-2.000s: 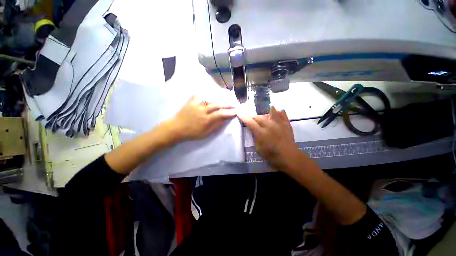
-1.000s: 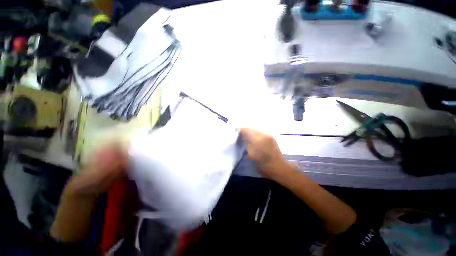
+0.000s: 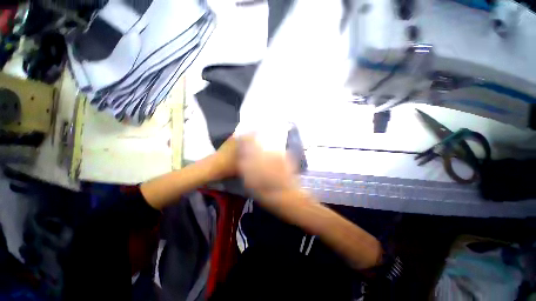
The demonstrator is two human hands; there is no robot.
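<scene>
A white cloth piece with dark grey fabric at its left side spreads up the table from my hands. My left hand and my right hand are close together at its lower end. Both are blurred, and my right hand partly covers my left. They are on the cloth, but the fingers are hidden or smeared, so the exact grip is unclear. A short dark patch shows just right of my right hand. The sewing machine's presser foot is to the right, apart from the cloth.
A fanned stack of white and grey cut pieces lies at the upper left. Scissors lie right of the needle area beside a black item. A ruler strip runs along the front edge. An old beige machine stands far left.
The cloth has gone from under the presser foot, was lifted toward my lap, and now lies spread up the table with grey showing. My hands have come together. The camera view has shifted.
</scene>
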